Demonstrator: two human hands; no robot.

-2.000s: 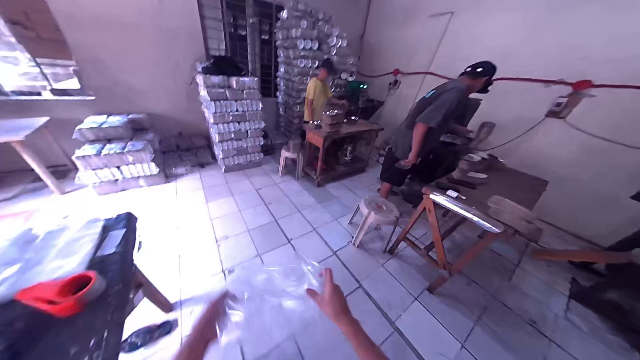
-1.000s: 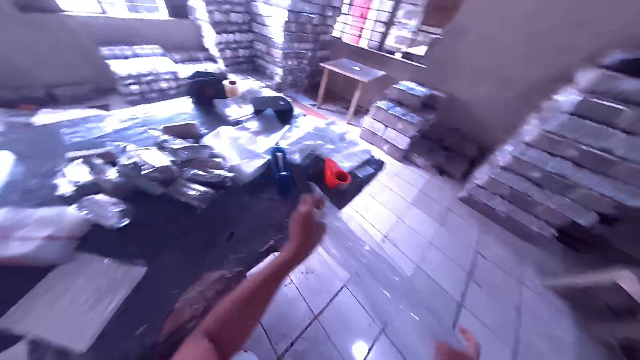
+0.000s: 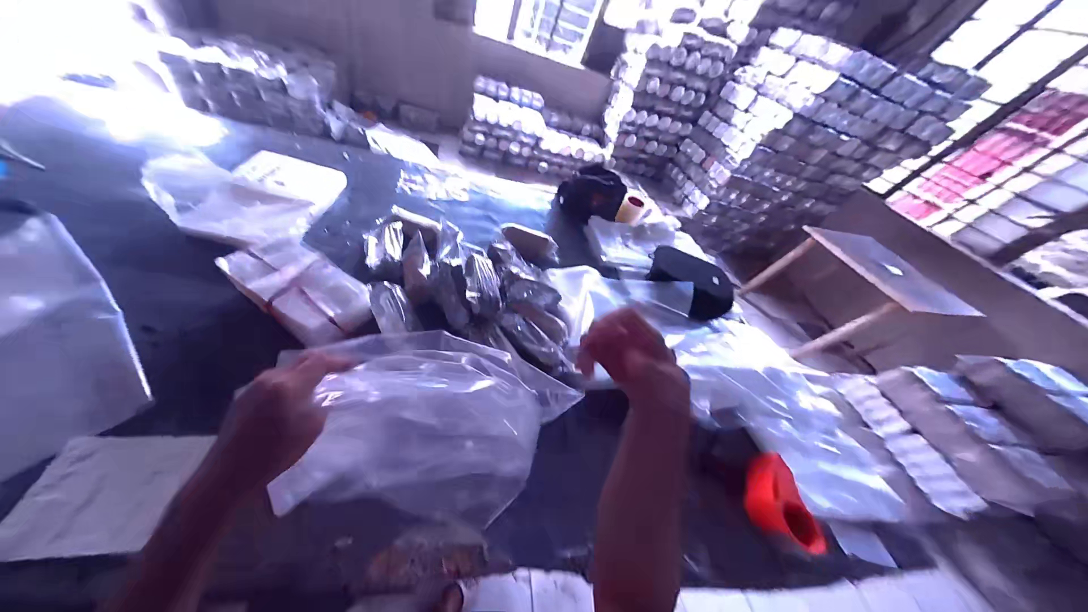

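Note:
My left hand (image 3: 285,416) grips the upper left edge of a clear plastic bag (image 3: 425,425), which spreads over the dark tabletop. My right hand (image 3: 629,348) is raised to the right of the bag, its fingers curled and blurred; whether it holds anything is not clear. Just behind the bag lies a pile of small plastic-wrapped packs (image 3: 476,289). A larger wrapped bundle (image 3: 302,289) rests to their left. Clear plastic sheeting (image 3: 748,374) covers the table beyond my right hand, and a red tape dispenser (image 3: 778,501) sits near the right edge.
A black object (image 3: 693,280) and a dark bundle (image 3: 591,194) stand at the back right. A white sheet (image 3: 102,493) lies at left, below a large plastic bag (image 3: 59,331). Beyond the table are a small wooden table (image 3: 892,272) and stacked wrapped packs (image 3: 782,127).
The view has swung from the room to the tabletop. The clear bag, between both hands two seconds ago, now lies over the table in my left hand. The other people are out of view.

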